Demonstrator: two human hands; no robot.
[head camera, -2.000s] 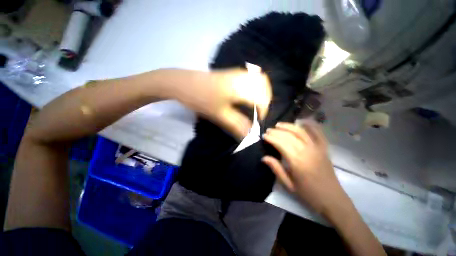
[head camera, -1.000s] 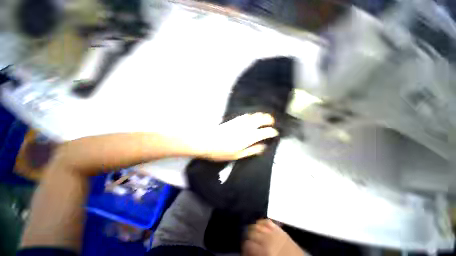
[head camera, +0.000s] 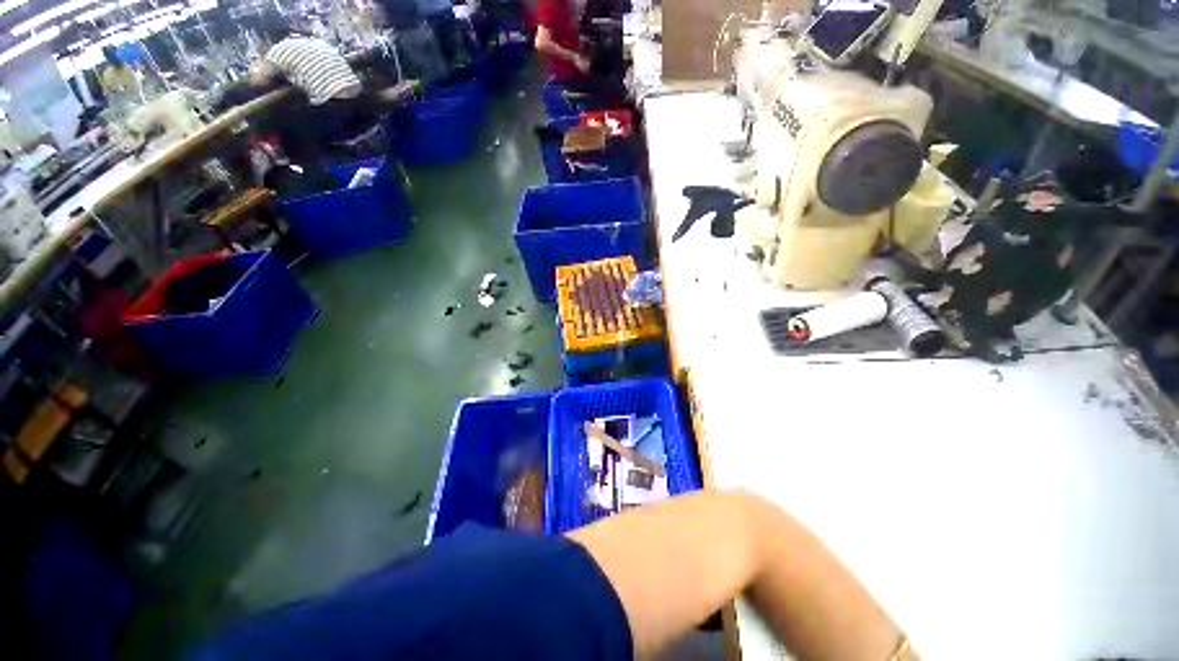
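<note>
Neither of my hands is in the picture. My left arm, in a dark blue sleeve, reaches from the bottom centre over the near edge of the white table (head camera: 853, 478), and the picture's bottom edge cuts it off at the wrist. The black garment piece is not in view. A white thread cone (head camera: 840, 316) lies on its side on a dark tray on the table, beside a grey ribbed cylinder (head camera: 910, 320).
A cream sewing machine (head camera: 808, 168) stands behind the cone, with patterned dark cloth (head camera: 1015, 265) to its right. Blue crates (head camera: 582, 220) line the table's left side; a blue basket (head camera: 618, 452) holds small items. A person in red (head camera: 559, 39) is at the back.
The view has swung left, away from the garment piece and the nearby machine, to the aisle and the neighbouring machine. Both hands have left the picture.
</note>
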